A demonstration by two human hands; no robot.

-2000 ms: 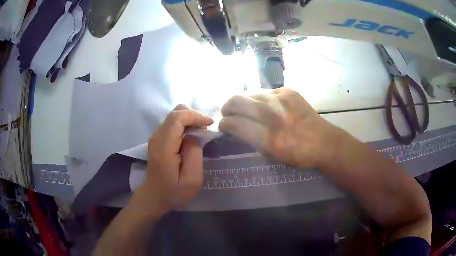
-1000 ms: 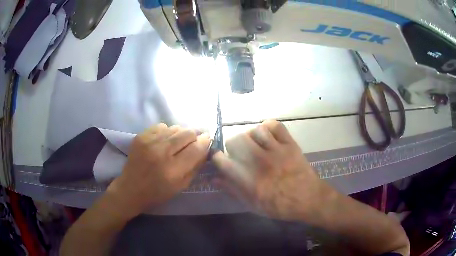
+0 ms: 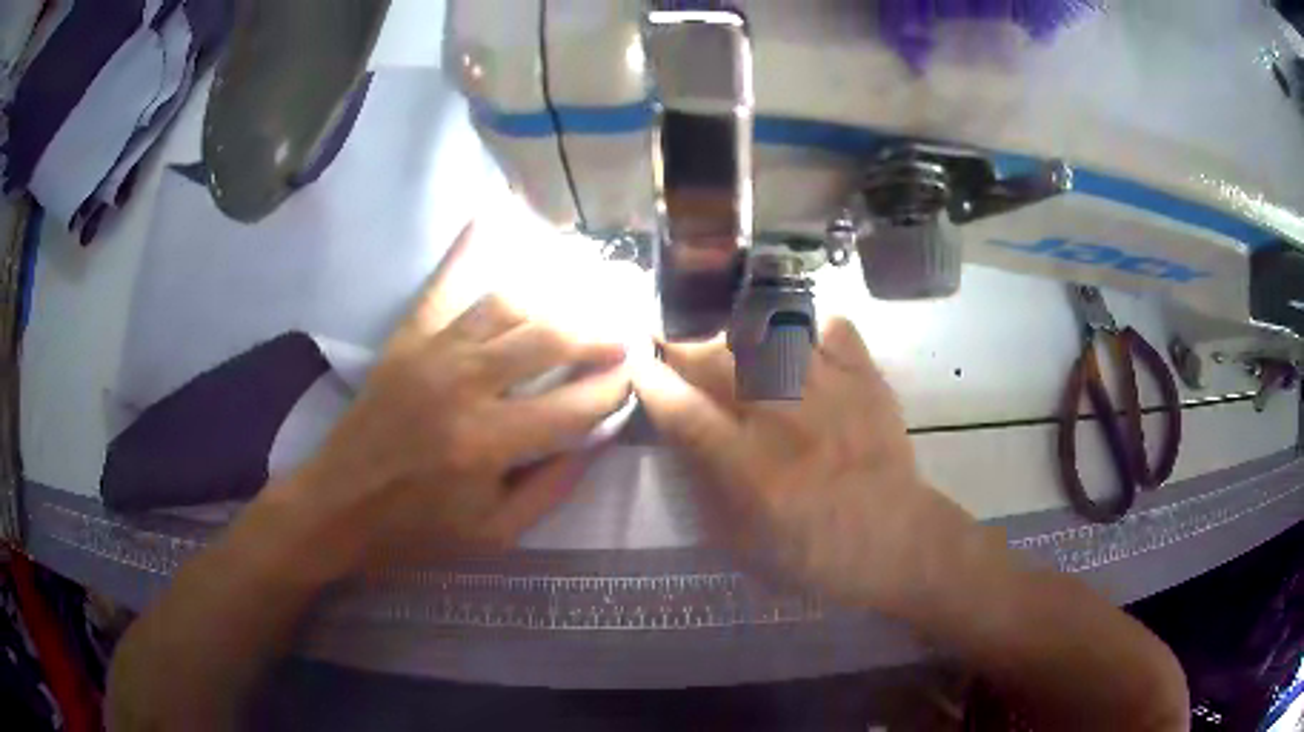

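Observation:
A garment panel (image 3: 293,272), pale lavender-grey with a dark purple folded-over corner, lies left of and under the sewing machine head (image 3: 830,107). My left hand (image 3: 472,401) holds the panel's edge between thumb and fingers, just in front of the needle area. My right hand (image 3: 787,443) lies beside it, its fingertips meeting the left fingertips at the cloth; part of it is behind the tension dial (image 3: 774,343). Glare and the machine head hide the presser foot and needle. Whether my right fingers grip the cloth is not clear.
Scissors (image 3: 1120,415) with reddish-brown handles lie at the right. A dark oval tray or lamp head (image 3: 279,107) is at the upper left, near stacked cut pieces (image 3: 107,122). A grey ruled border (image 3: 572,601) runs along the front edge. A purple tuft (image 3: 972,22) sits on the machine.
The view has shifted, and the machine head appears larger and lower. Both hands have moved closer to the needle area. The dark narrow fold seen between them is now mostly hidden.

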